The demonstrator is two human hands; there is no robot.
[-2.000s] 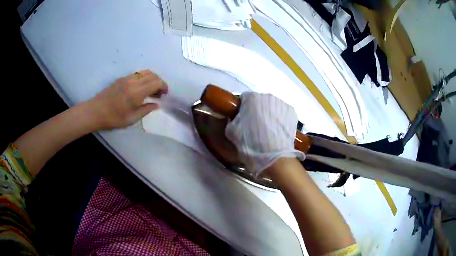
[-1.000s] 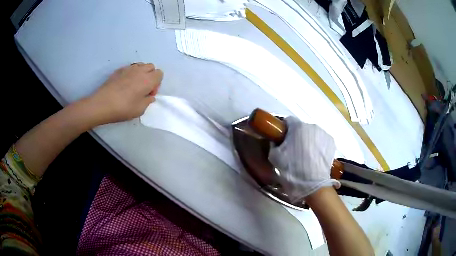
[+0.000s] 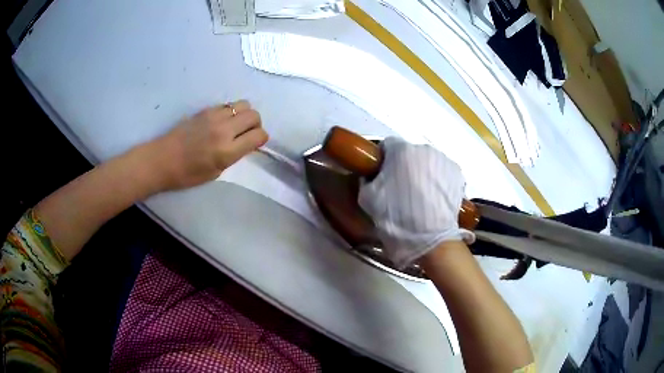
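A curved white garment piece (image 3: 273, 187) lies along the near side of the pressing table. My bare left hand (image 3: 218, 142) pinches its folded edge with thumb and fingers, just left of the iron's tip. My right hand (image 3: 416, 200), in a white striped glove, is closed around the orange-brown handle of the steam iron (image 3: 338, 200). The dark soleplate rests on the piece and hides its middle. The far end of the piece shows below the iron, near my right wrist.
The white table (image 3: 102, 87) has a rounded near edge. Beyond the iron lie a stack of curved white pieces (image 3: 320, 65), a yellow strip (image 3: 429, 76) and dark fabric scraps (image 3: 520, 47). A pale hose sleeve (image 3: 568, 244) runs from the iron to the right.
Compared with one second ago, the iron in my right hand has moved left and up along the piece, closer to my left hand. My left hand has shifted slightly right along the edge.
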